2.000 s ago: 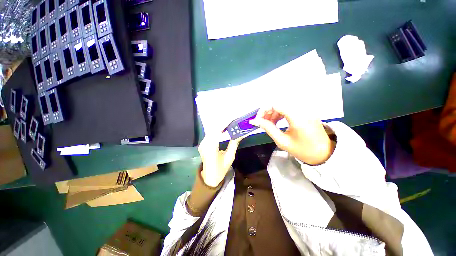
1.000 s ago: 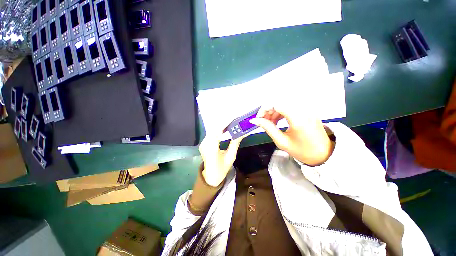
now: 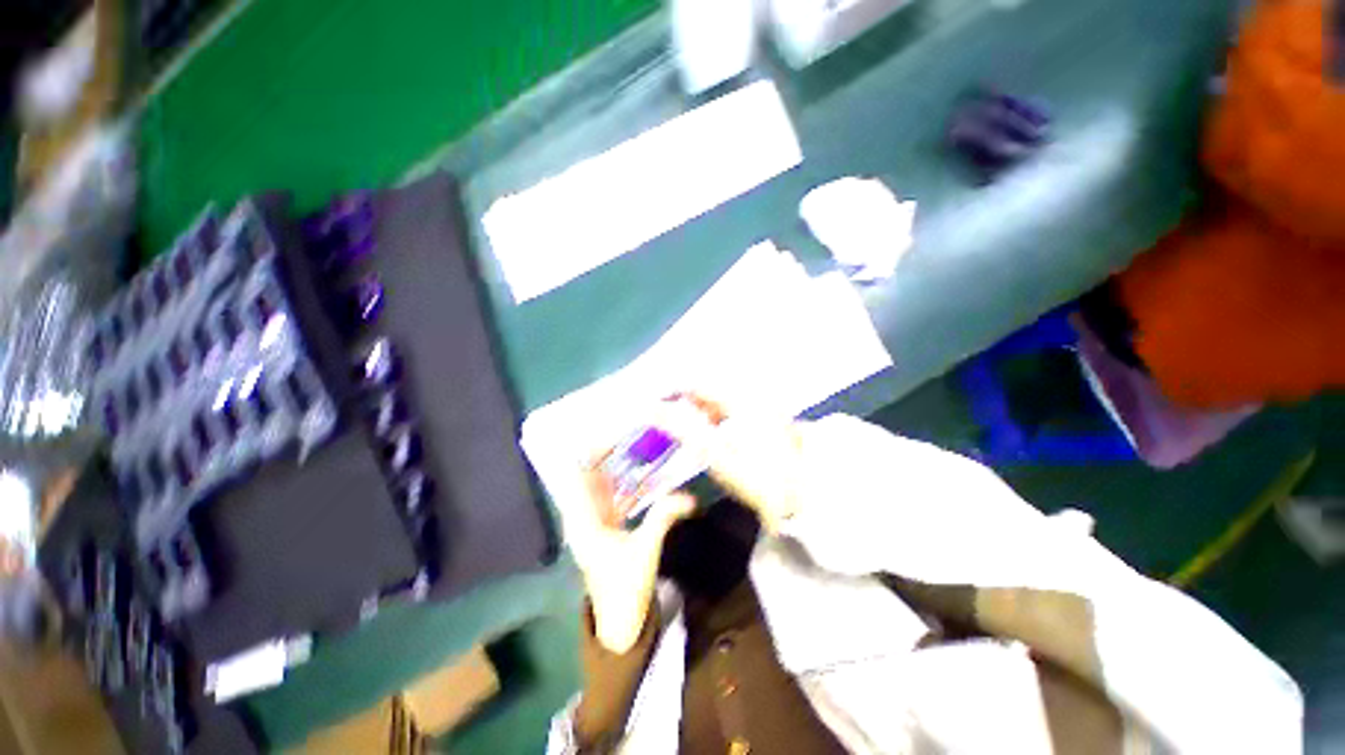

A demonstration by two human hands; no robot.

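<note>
A small grey handheld device (image 3: 643, 460) with a purple-shining screen is held low over fanned white sheets (image 3: 723, 339). My left hand (image 3: 620, 546) grips its lower left end with the thumb and fingers. My right hand (image 3: 745, 450) is at its upper right end, fingers curled near the screen; blur hides whether they pinch the device or something on it. The frame is blurred by camera motion.
Rows of devices (image 3: 221, 362) stand on a black foam mat (image 3: 480, 428) at left. A white strip (image 3: 258, 668) lies at the bench edge. A white sheet (image 3: 642, 192), crumpled wipe (image 3: 860, 224) and dark stacked parts (image 3: 1000, 130) lie farther back. A person in orange (image 3: 1239, 280) is at right.
The view has tilted and swung, showing more of the bench's far side and a green area beyond. The device stays at my hands; my right fingers now sit around its upper end.
</note>
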